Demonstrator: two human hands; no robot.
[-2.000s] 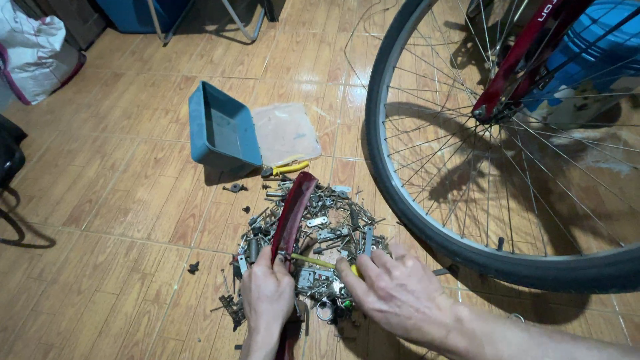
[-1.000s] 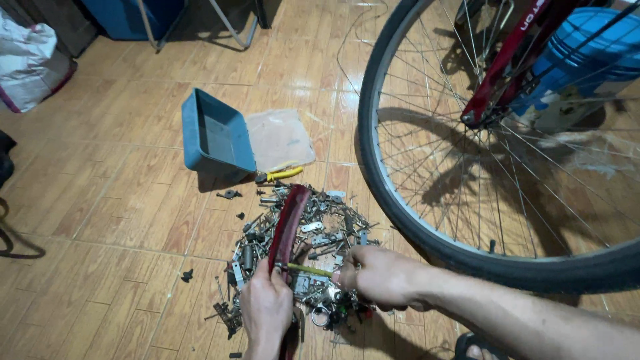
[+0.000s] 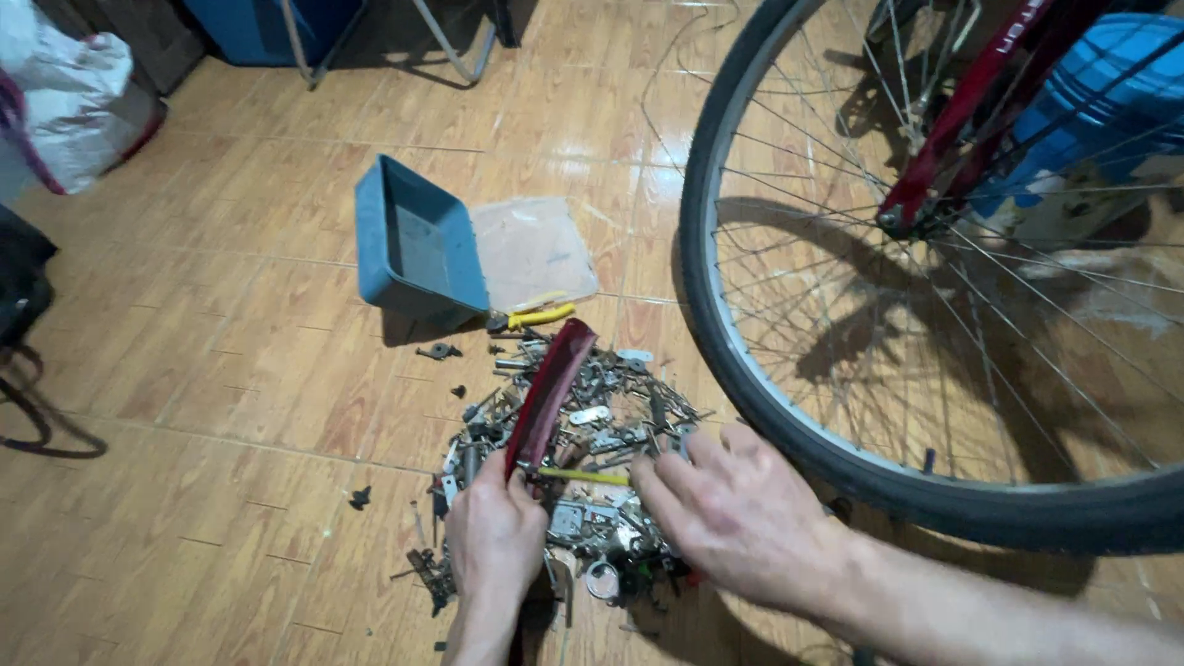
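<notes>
My left hand (image 3: 497, 527) grips a curved red bicycle mudguard (image 3: 548, 398), its hollow side turned to the right. My right hand (image 3: 731, 504) is closed around the end of a thin yellow tool (image 3: 585, 476), which looks like a screwdriver; its handle is hidden by the fingers. The tool's other end meets a small metal fitting (image 3: 527, 468) on the mudguard, beside my left thumb. Beneath both hands spreads a heap of screws, bolts and metal brackets (image 3: 589, 415). Pliers with yellow handles (image 3: 541, 316) lie at the heap's far edge.
A blue plastic box (image 3: 425, 301) rests on its side by a clear plastic lid (image 3: 536, 254). On the right stands a bicycle wheel (image 3: 717, 342) in a red fork (image 3: 962, 111), with a blue bucket (image 3: 1110, 83) behind. A white sack (image 3: 79, 92) is at the upper left.
My right hand's grip on the yellow tool has shifted, with the fingers more bunched than two seconds ago. My left hand keeps hold of the mudguard.
</notes>
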